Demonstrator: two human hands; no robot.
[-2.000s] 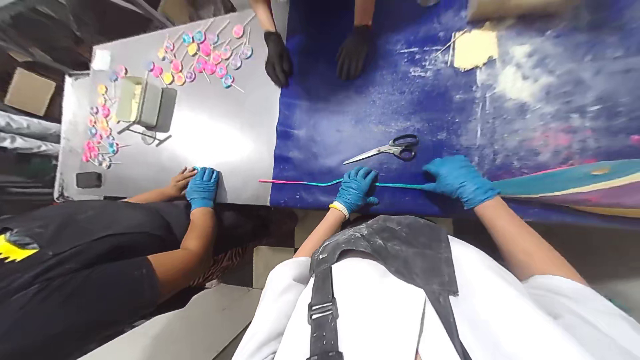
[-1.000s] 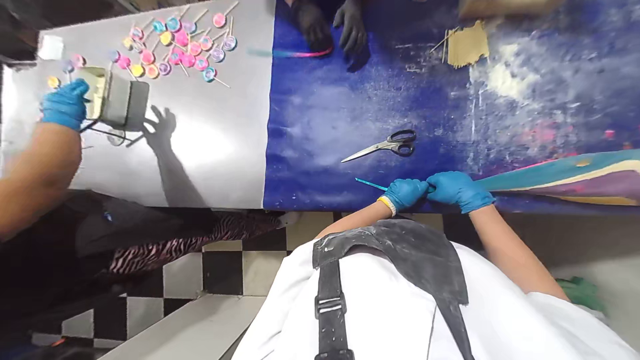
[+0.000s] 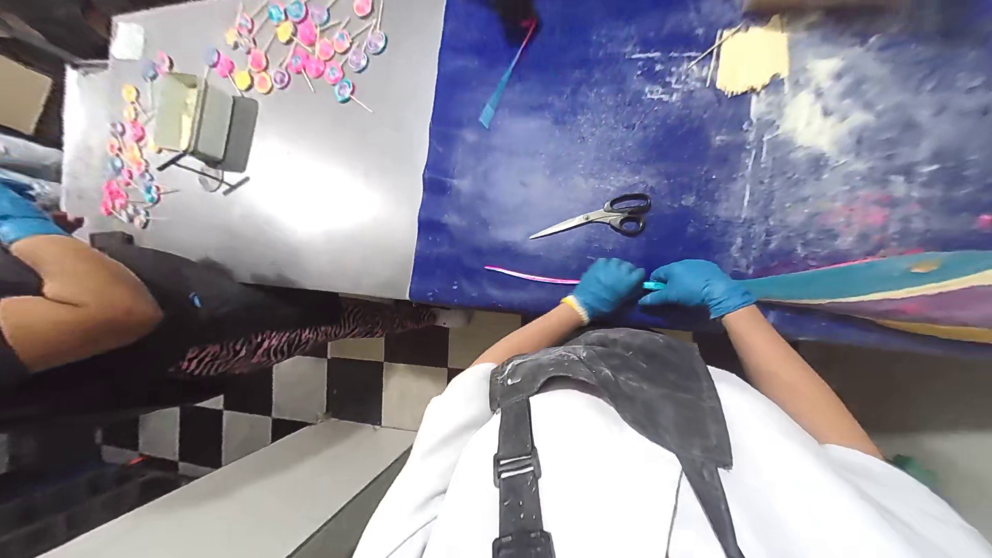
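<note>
My left hand (image 3: 608,288), in a blue glove, is closed around a thin candy rope (image 3: 535,276); its pink and white end sticks out to the left over the blue mat. Close on its right, my right hand (image 3: 694,288), gloved in blue too, grips the same strand, which shows teal between the hands. From the right hand a wide striped candy mass (image 3: 891,287) of teal, cream, purple and orange stretches to the right edge. Black-handled scissors (image 3: 601,217) lie just beyond my hands, blades pointing left.
Lollipops (image 3: 310,50) lie scattered on the metal table (image 3: 325,170) around a grey device (image 3: 190,116). A co-worker's gloved hand (image 3: 27,213) is at far left. A teal and pink strip (image 3: 508,81) reaches a dark-gloved hand (image 3: 515,15) across the mat. Cream sticks (image 3: 752,58) lie at upper right.
My hands came together over the last two seconds and remain close. A pink end now shows left of my left hand. The co-worker's blue-gloved hand has left the grey device. The far strip has swung toward me.
</note>
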